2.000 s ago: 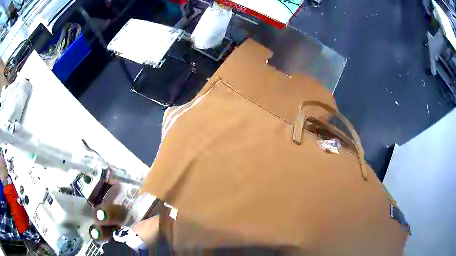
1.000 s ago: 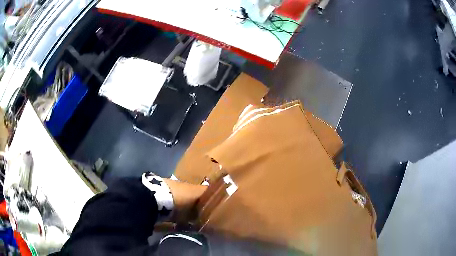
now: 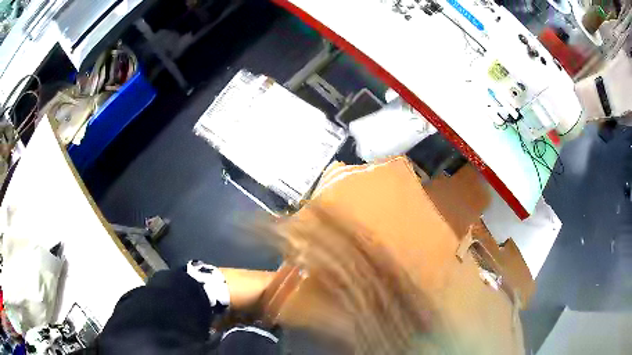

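Observation:
Tan tote bag panels [image 3: 395, 197] lie stacked or bundled across the lower centre, one reaching out towards the right. A narrow handle [image 3: 471, 243] stands at their right side, with a crumpled whitish bit [image 3: 490, 278] beside it. My left hand [image 3: 253, 288] comes in from the lower left in a dark sleeve with a patterned white cuff, and holds the bags' left edge; its fingers are mostly hidden. Blurred brown streaks cover the middle of the bags; I cannot tell what they are. My right hand is not in view.
A white-topped stool [image 3: 270, 132] stands ahead, a white bundle [image 3: 391, 132] beside it. A white table with a red edge [image 3: 443, 128] crosses the upper right. A blue crate [image 3: 118, 118] holds beige pieces at the left. A white worktable [image 3: 52, 201] lies near left.
The view has swung, so the red-edged table now reaches further across the right and the stool looks larger. My left hand keeps hold of the bags. Blurred brown streaks now cover part of them.

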